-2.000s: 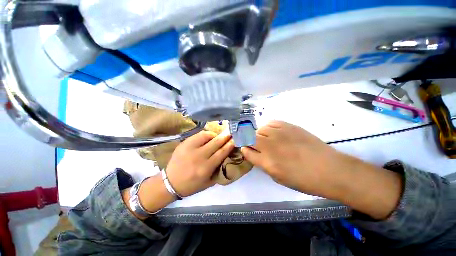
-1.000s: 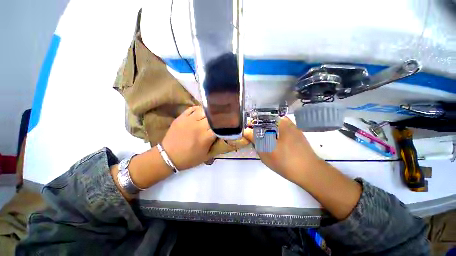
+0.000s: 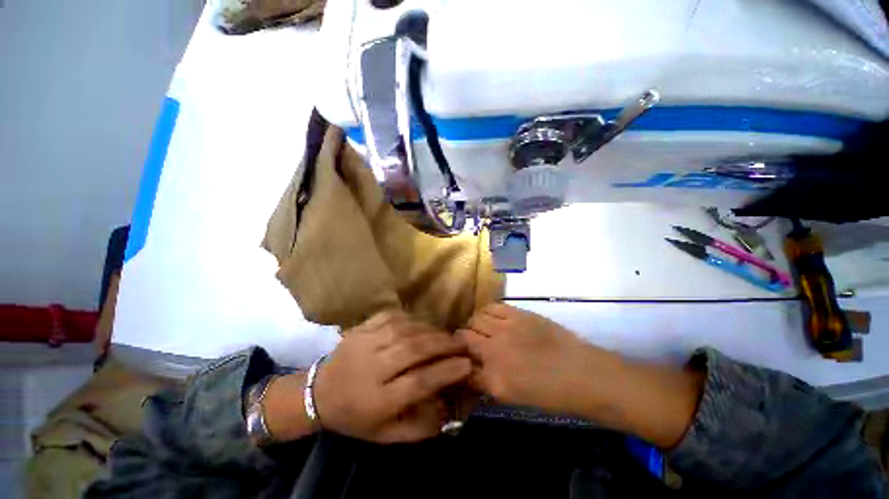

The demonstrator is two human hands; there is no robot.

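Note:
The khaki garment piece lies on the table left of and under the machine head, its near end drawn to the table's front edge. My left hand grips the near end of the cloth. My right hand holds the same end beside it, the fingers of both hands close together. A small shiny spot shows below my fingers. The grey-blue block at the presser foot stands beyond the hands, right of the lit cloth. The needle cannot be made out.
The white sewing machine spans the back. Pink and blue snips and a black-and-orange screwdriver lie at the right. Brown cloth lies at the far left, more cloth beside the table. A red pipe is left.
Both hands have moved from the presser foot toward the table's front edge, with the near end of the cloth. More of the cloth now lies spread out. The camera view has shifted.

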